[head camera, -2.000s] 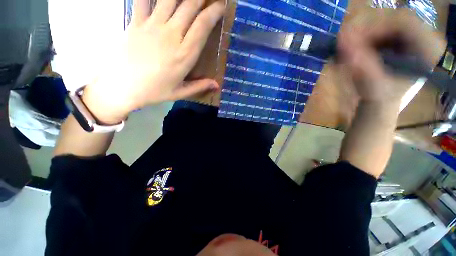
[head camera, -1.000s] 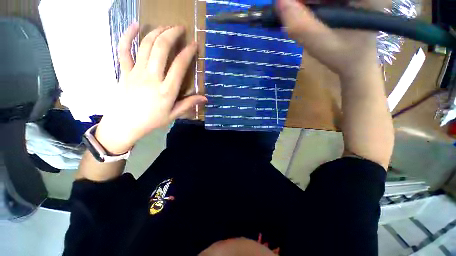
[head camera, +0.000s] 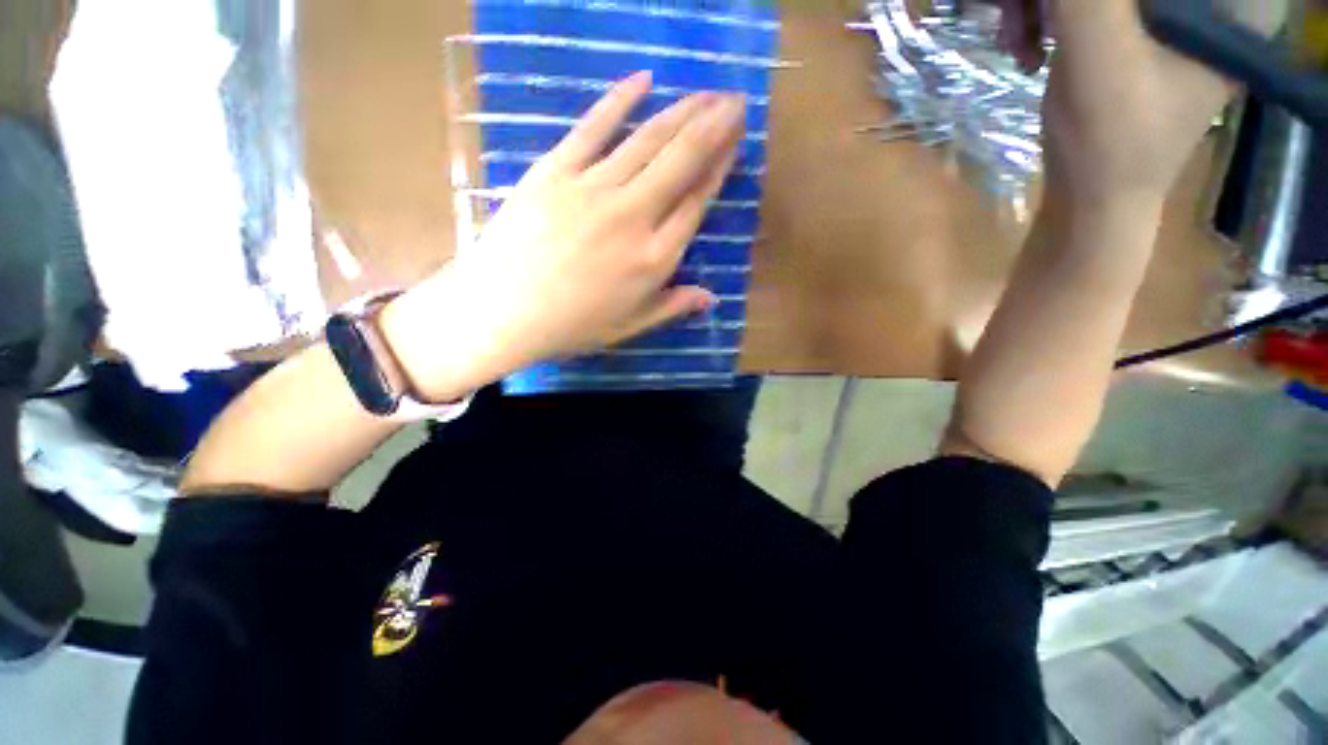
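Note:
The blue solar cell string (head camera: 626, 51) lies on the brown bench, with silvery lines across it. A thin silver ribbon (head camera: 462, 124) stands just off its left edge, crossing the line ends. My left hand (head camera: 605, 240) lies flat on the lower part of the string, fingers spread and holding nothing, and hides the middle of it. My right hand (head camera: 1129, 102) is at the top right, away from the string and cut off by the top edge. It is round the black handle of the soldering iron (head camera: 1238, 51), whose tip is out of view.
White strips (head camera: 146, 189) and long silver strands (head camera: 270, 175) lie at left. Tangled short ribbon pieces (head camera: 969, 109) lie between the string and my right hand. A fan (head camera: 44, 262) is at the left edge. A black cable (head camera: 1223, 342) and red item (head camera: 1289, 349) are at right.
My left hand has moved right, from the bench beside the string onto it. My right hand has moved right with the soldering iron, off the string. The string appears further left in view.

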